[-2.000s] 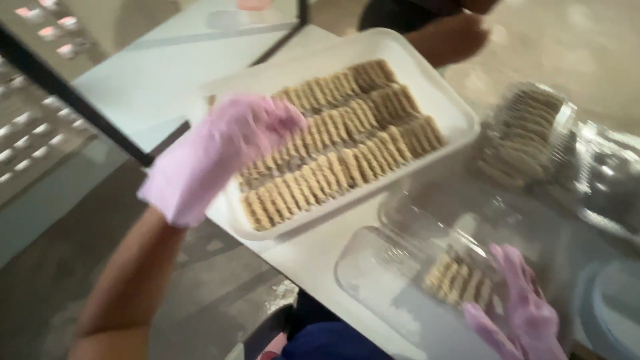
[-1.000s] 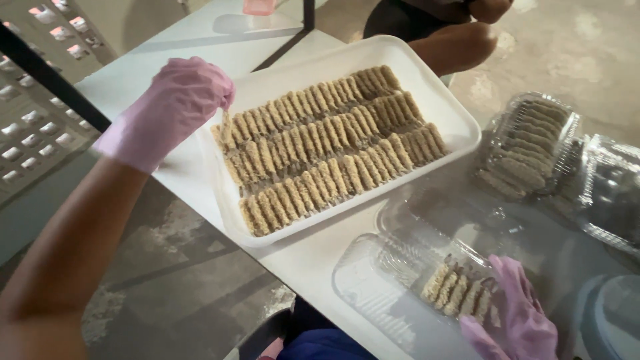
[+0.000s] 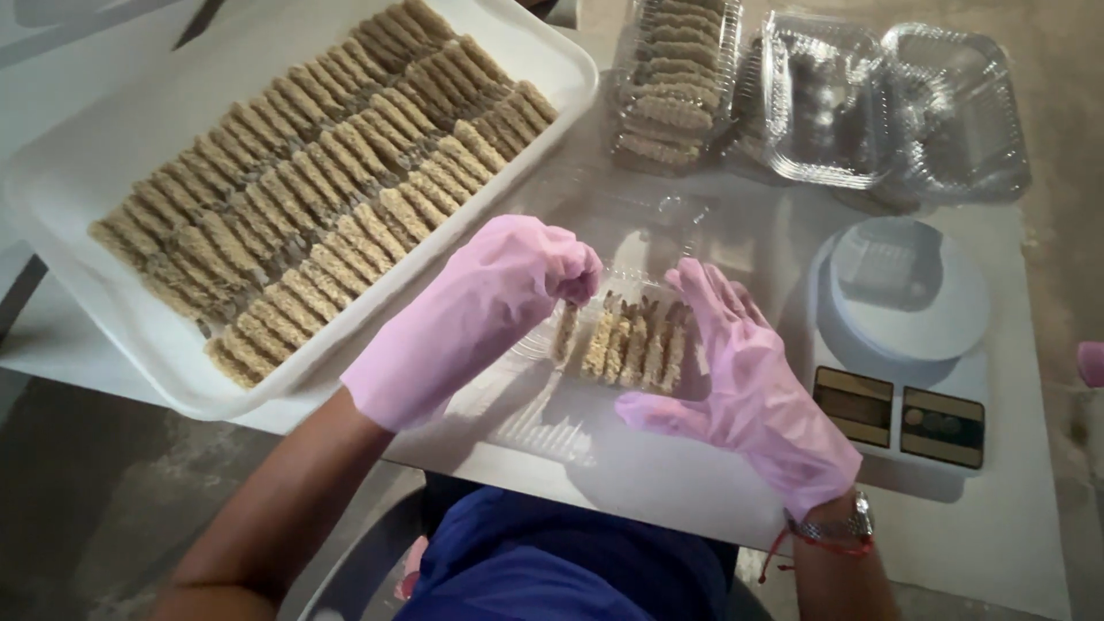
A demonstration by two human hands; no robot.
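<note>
My left hand (image 3: 517, 285), in a pink glove, pinches a breaded shrimp (image 3: 565, 335) by its tail and holds it upright, just left of a short row of breaded shrimp (image 3: 636, 345). That row stands in a clear plastic clamshell container (image 3: 552, 427) whose outline is partly hidden. My right hand (image 3: 733, 371), also gloved, has thumb and fingers spread around the right side of the row; whether it touches the container is hard to tell. At the upper left, a white plastic tray (image 3: 121, 362) holds three long rows of breaded shrimp (image 3: 345, 181).
A white kitchen scale (image 3: 906, 293) stands on the table (image 3: 957, 543) to the right. Behind it lie empty clear containers (image 3: 828, 103) and a container packed with breaded pieces (image 3: 677, 78). A bit of pink (image 3: 1091, 362) shows at the right edge.
My left hand has moved right, from the tray's left edge to the clamshell container, with a shrimp in its fingers. The view has shifted right, bringing the whole scale into sight.
</note>
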